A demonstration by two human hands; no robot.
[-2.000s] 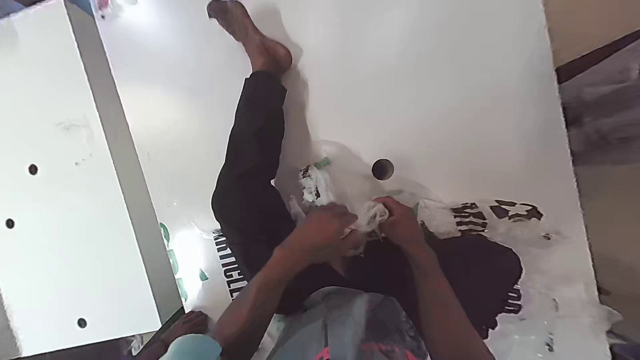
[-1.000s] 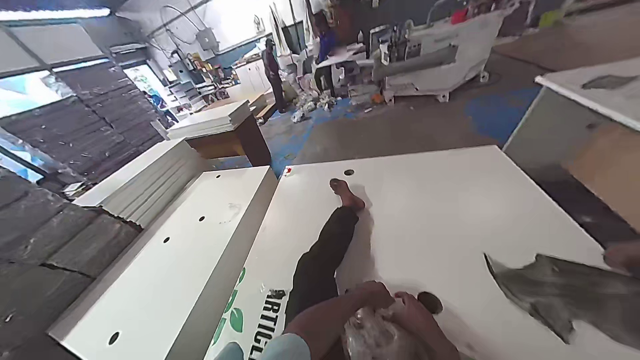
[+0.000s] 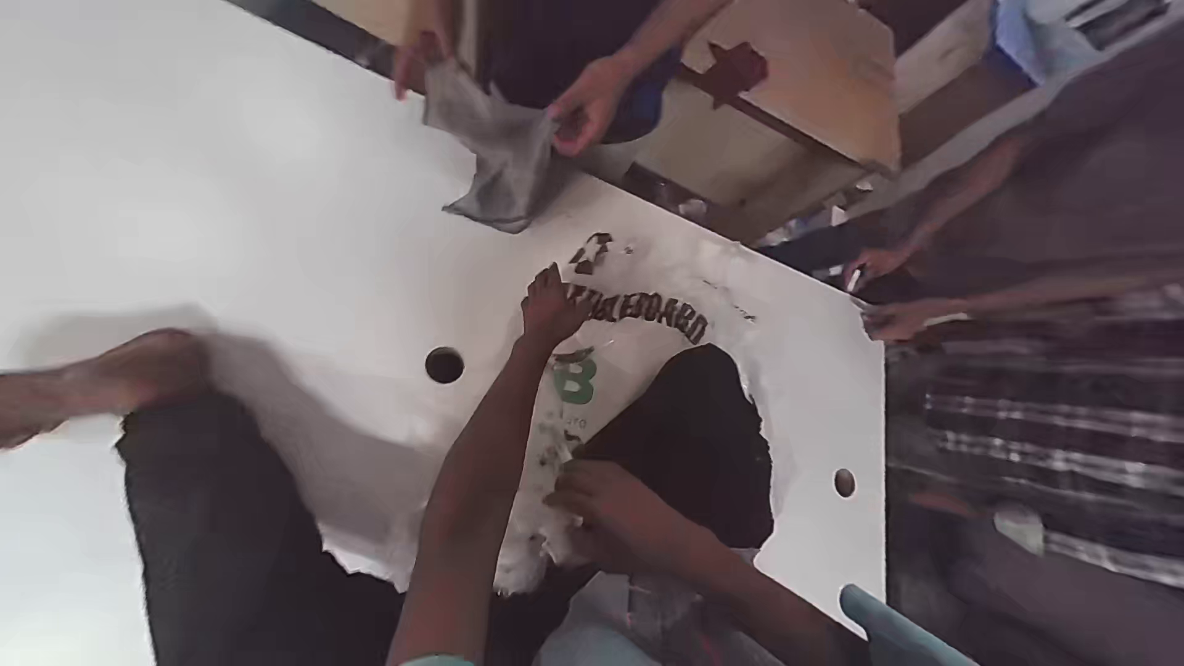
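A clear plastic bag (image 3: 629,356) with dark and green printing lies over a white board with round holes (image 3: 351,268), beside bent legs in black trousers (image 3: 684,425). My left hand (image 3: 552,310) rests on the bag's far part, near the dark printing; whether its fingers pinch the film cannot be told. Closer in, my right hand (image 3: 610,509) is curled over the bag's crumpled near part (image 3: 541,546), its fingertips partly hidden. One bare foot (image 3: 148,370) is stretched out at the left.
Across the board, a person's hands (image 3: 587,102) hold a grey cloth (image 3: 509,148) over its edge. At the right, another person's hands (image 3: 888,287) are at the board's corner, one with a small white object. A cardboard box (image 3: 795,83) stands behind.
My hands were close together at bunched plastic; now they are apart, with the printed bag spread between them. The grey cloth, lying on the board one second ago, is now held up. The view has swung strongly.
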